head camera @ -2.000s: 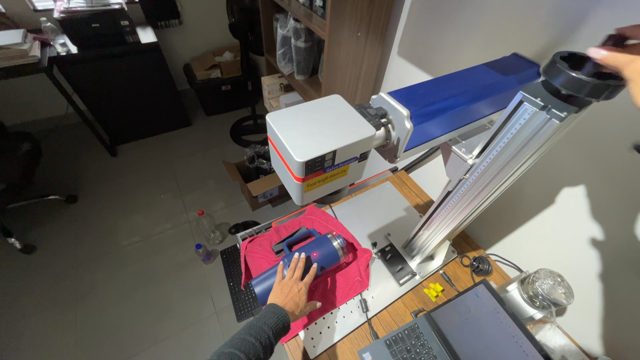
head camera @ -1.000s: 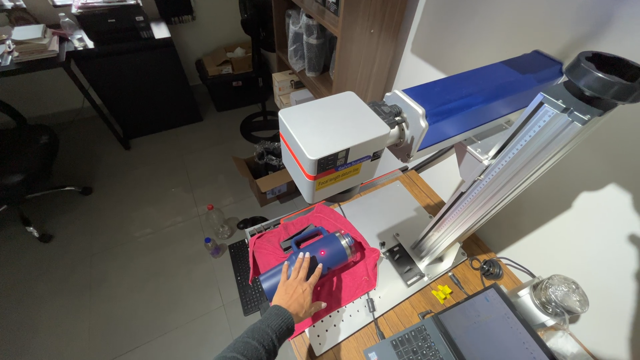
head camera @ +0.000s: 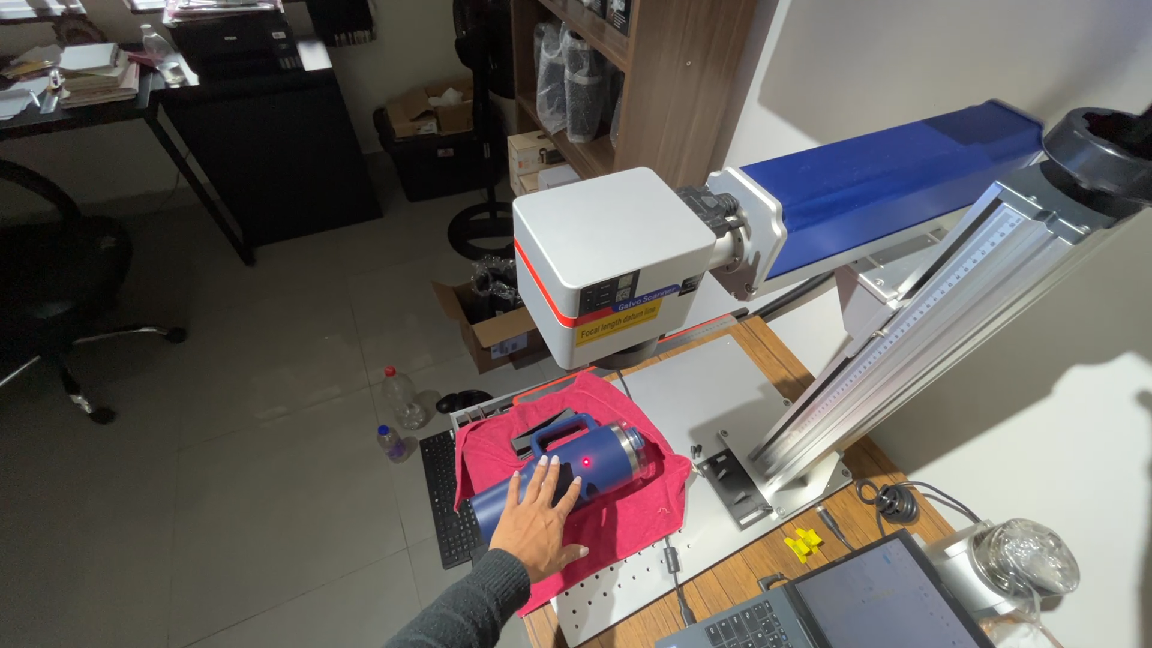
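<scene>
My left hand [head camera: 537, 526] lies palm down with its fingers spread on a blue insulated tumbler [head camera: 605, 457] with a handle. The tumbler rests on its side on a red cloth [head camera: 666, 504], and a small red light dot shows on its wall. Beside the handle, a dark flat piece [head camera: 543, 430] is partly hidden. Above them hangs the white galvo scanner head [head camera: 612, 238] of a laser marking machine, joined to a blue housing [head camera: 886, 184]. A black handwheel [head camera: 1093, 148] tops the machine's scaled column [head camera: 909, 324]. My right hand is out of view.
A perforated metal base plate [head camera: 621, 598] lies under the cloth. Nearby are a black keyboard [head camera: 444, 495], a laptop [head camera: 886, 598], yellow pieces [head camera: 803, 544], cables and a plastic-wrapped item [head camera: 1026, 558]. Bottles [head camera: 402, 398] and an open carton [head camera: 490, 337] stand on the floor.
My right hand, on the handwheel two seconds ago, has left the view. My left hand stays on the tumbler. The view has shifted slightly.
</scene>
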